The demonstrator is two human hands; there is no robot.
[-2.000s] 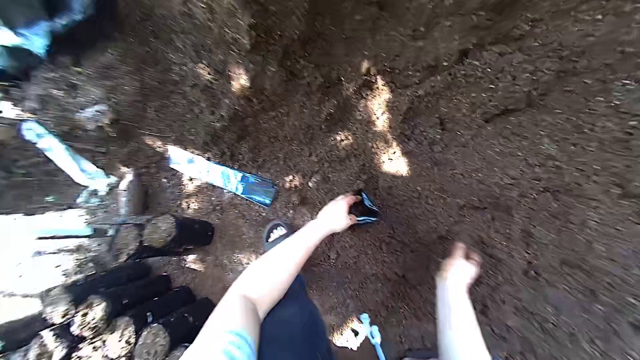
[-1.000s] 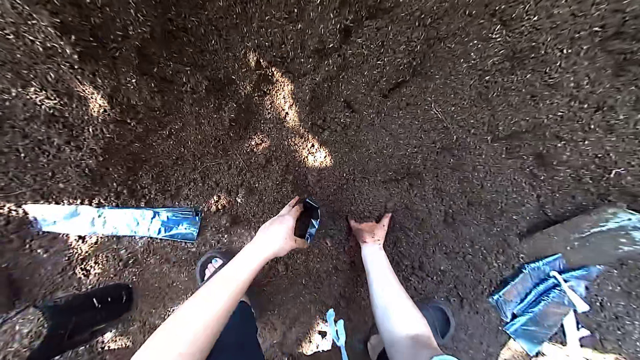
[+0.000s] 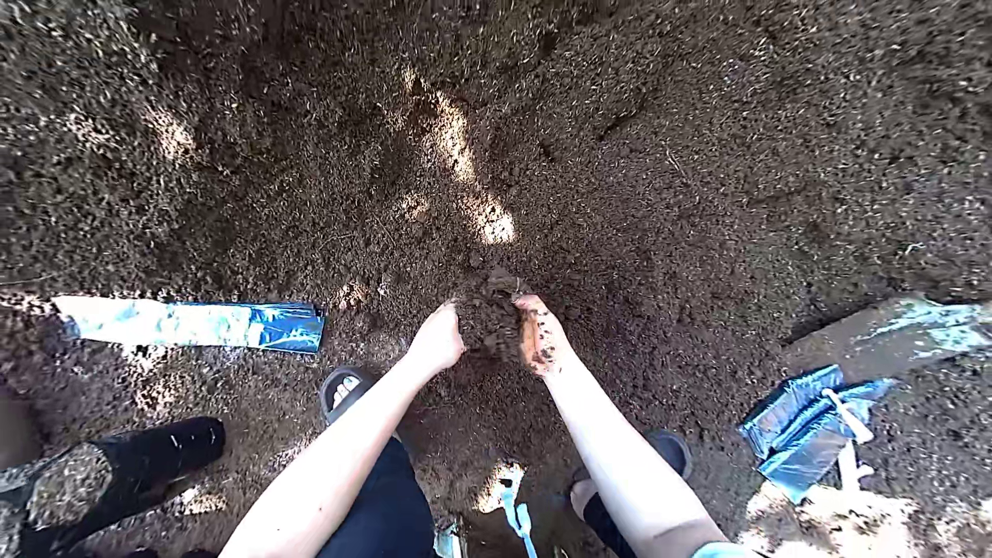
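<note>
My left hand (image 3: 439,338) is low over the loose dark soil (image 3: 659,232), its fingers turned inward at the left side of a clump of soil (image 3: 492,314). My right hand (image 3: 542,333), with dirt stuck on its palm and fingers, faces it from the right side of the same clump. Soil hides the left fingertips, and whether a black plastic bag is between the hands cannot be told. Both hands are in front of my sandalled feet, near the middle of the view.
A stack of flat plastic bags (image 3: 287,327) lies at left. Soil-filled black bags (image 3: 163,465) lie at lower left. More folded plastic bags (image 3: 806,426) lie at right, below a partly buried sheet (image 3: 891,333). A light blue strap-like object (image 3: 515,508) is between my feet.
A second ago my left hand held a small black bag upright and my right hand was apart from it, palm up. Now both hands are at a soil clump, and the bag is not plainly visible.
</note>
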